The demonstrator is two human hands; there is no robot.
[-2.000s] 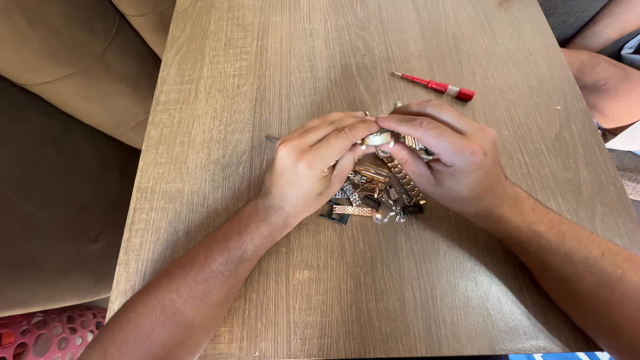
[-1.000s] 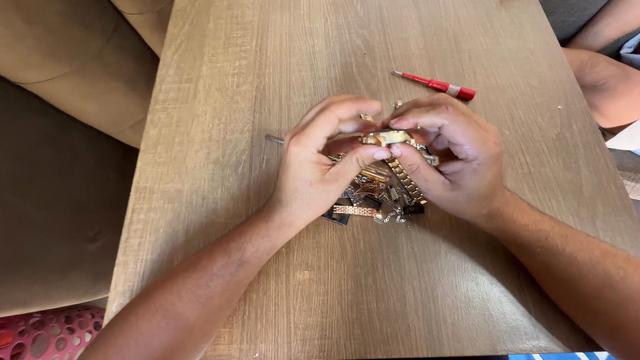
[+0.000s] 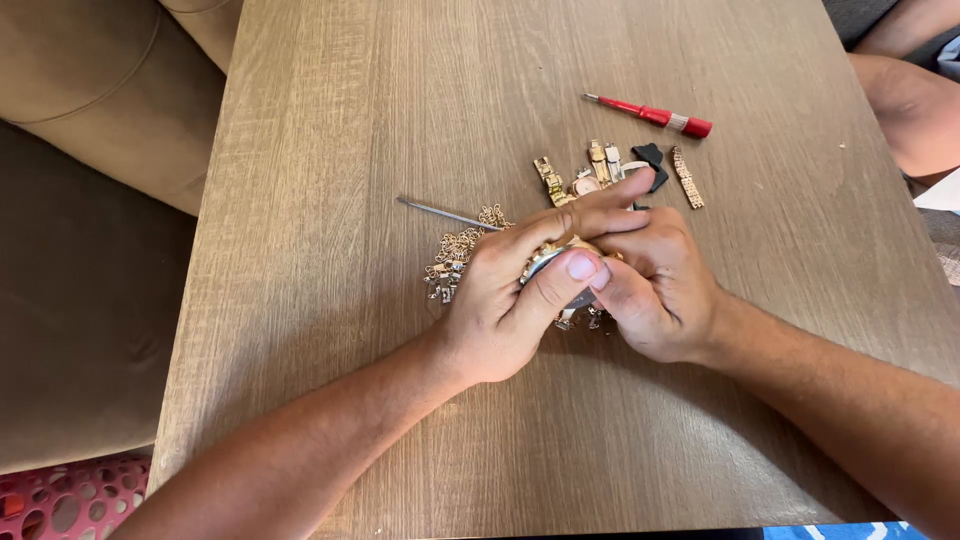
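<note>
A gold-toned wristwatch (image 3: 537, 264) is gripped between my left hand (image 3: 510, 300) and my right hand (image 3: 660, 285). Both thumbs press on its dark round face or back; which side it is cannot be told. Just past my fingers lie a gold metal watch band (image 3: 553, 182), a small rose-gold watch (image 3: 586, 185), two clasp pieces (image 3: 606, 160) and black pieces (image 3: 651, 166). Beside my left hand are gold-toned chains (image 3: 456, 246) and silvery links (image 3: 444, 288). My hands hide part of the pile.
A red-handled screwdriver (image 3: 660, 117) lies at the back of the wooden table (image 3: 337, 135). A thin metal shaft (image 3: 442, 212) points left from the chains. A short link band (image 3: 686, 178) rests at the right. Another person's bare leg (image 3: 885, 105) is beyond the right edge.
My hands have moved down toward the near side, uncovering more watch parts beyond them and chains at the left. The watch has turned so that its dark round side shows.
</note>
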